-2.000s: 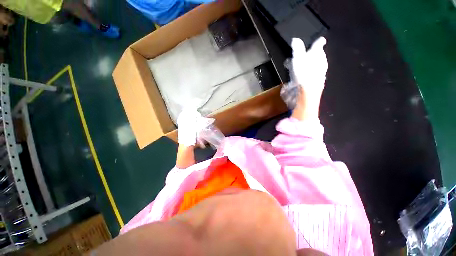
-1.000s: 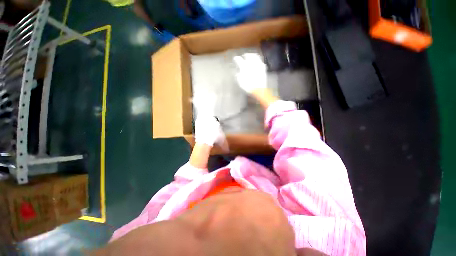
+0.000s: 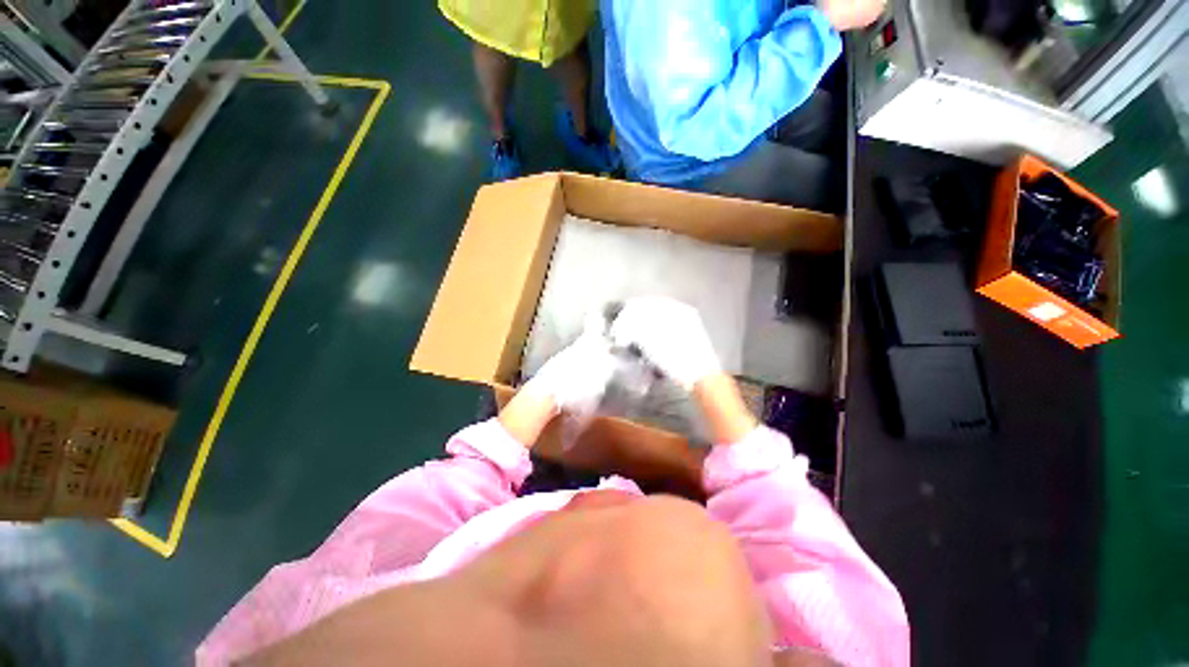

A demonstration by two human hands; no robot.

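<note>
The open brown carton [image 3: 476,289] stands in front of me with its flap folded out to the left. A large whitish-grey sheet [image 3: 698,271] lies inside it, with dark bagged units [image 3: 786,414] showing along the right side. My left hand [image 3: 574,374], in a white glove, is over the near part of the carton, with a clear plastic bag [image 3: 613,401] bunched at it. My right hand [image 3: 669,341], also gloved, is right beside it, fingers bent toward the bag. The fingertips are blurred, and whether the right hand grips the bag cannot be told.
Black device units [image 3: 936,391] lie on the black line surface [image 3: 965,547] at right. An orange bin [image 3: 1047,310] of small black parts stands beyond them, near a white machine [image 3: 971,115]. A person in blue [image 3: 724,78] is behind the carton. A roller conveyor [image 3: 98,170] stands at left.
My right hand has moved from the line surface into the carton and now meets my left hand. The view has shifted, showing more of the orange bin, the machine and the person in blue.
</note>
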